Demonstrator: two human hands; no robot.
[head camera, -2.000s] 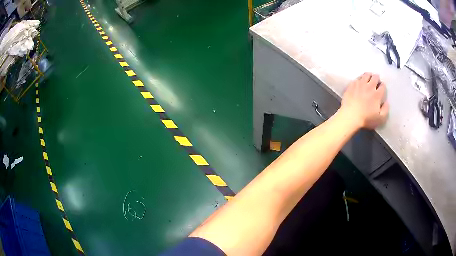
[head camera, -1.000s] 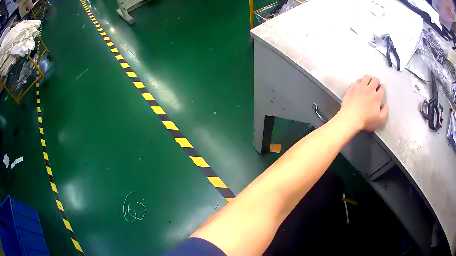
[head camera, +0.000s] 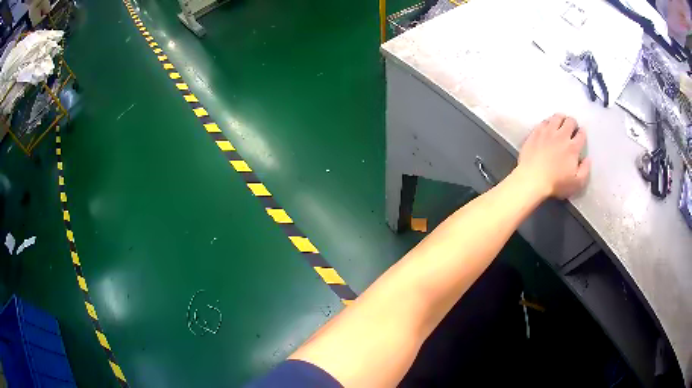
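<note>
My left hand (head camera: 554, 158) is bare and rests palm down on the near edge of the pale worktable (head camera: 618, 216). Its fingers are slightly bent, the thumb lies apart on the right, and I see nothing in it. My right hand is out of the picture. Dark pliers (head camera: 597, 79) lie beyond the hand with handles spread, partly on white paper (head camera: 618, 45). Black shears (head camera: 658, 168) lie to the right of the hand. Neither tool is touched.
Clear plastic bags (head camera: 664, 76) lie at the table's right. A metal drawer handle (head camera: 483, 170) is below the edge. Striped tape (head camera: 278, 215) crosses the green floor. A blue crate (head camera: 36, 341) stands bottom left; a yellow-framed trolley (head camera: 47, 114) with white material stands upper left.
The view has shifted very slightly. My left hand stays at the same spot on the table edge, and the pliers and shears have not moved.
</note>
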